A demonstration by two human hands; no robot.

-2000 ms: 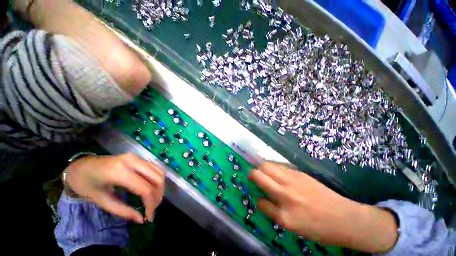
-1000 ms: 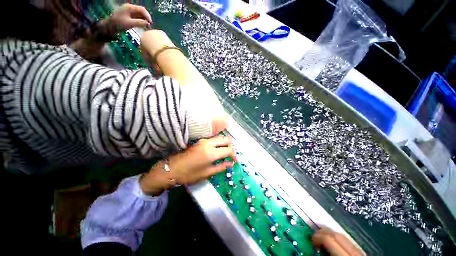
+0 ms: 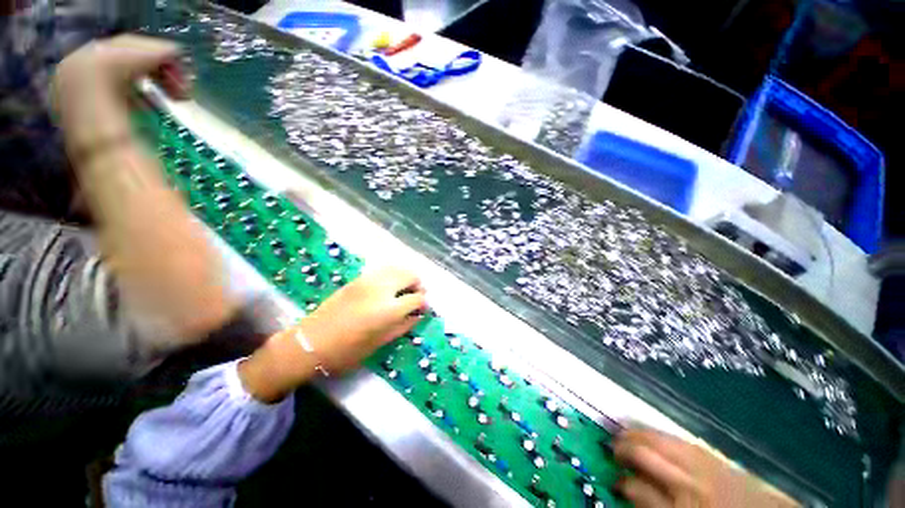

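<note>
My left hand point(image 3: 362, 316) is over the green circuit board panel point(image 3: 447, 362), fingers bent at the far rail edge; whether it holds a part is hidden. My right hand point(image 3: 670, 468) is at the lower right, partly cut off by the bottom edge, with its fingertips at the board's far edge; its grip is blurred. The board carries rows of upright capacitors with silver-white tops point(image 3: 482, 418) and small blue and dark parts. Loose silver capacitors point(image 3: 635, 283) lie heaped on the dark green tray point(image 3: 437, 203) beyond the rail.
A co-worker's bare forearm point(image 3: 149, 218) reaches over the rail point(image 3: 382, 243) at the left. Behind the tray are a blue strap point(image 3: 427, 69), a clear plastic bag point(image 3: 576, 64), a shallow blue bin point(image 3: 638, 171) and a blue crate point(image 3: 868, 164). A flat pale strip point(image 3: 794, 375) lies among the loose parts.
My left hand moved from the near side of the rail onto the board. The co-worker's arm moved left, uncovering more board. The view has shifted; my right hand stays at the board's far edge.
</note>
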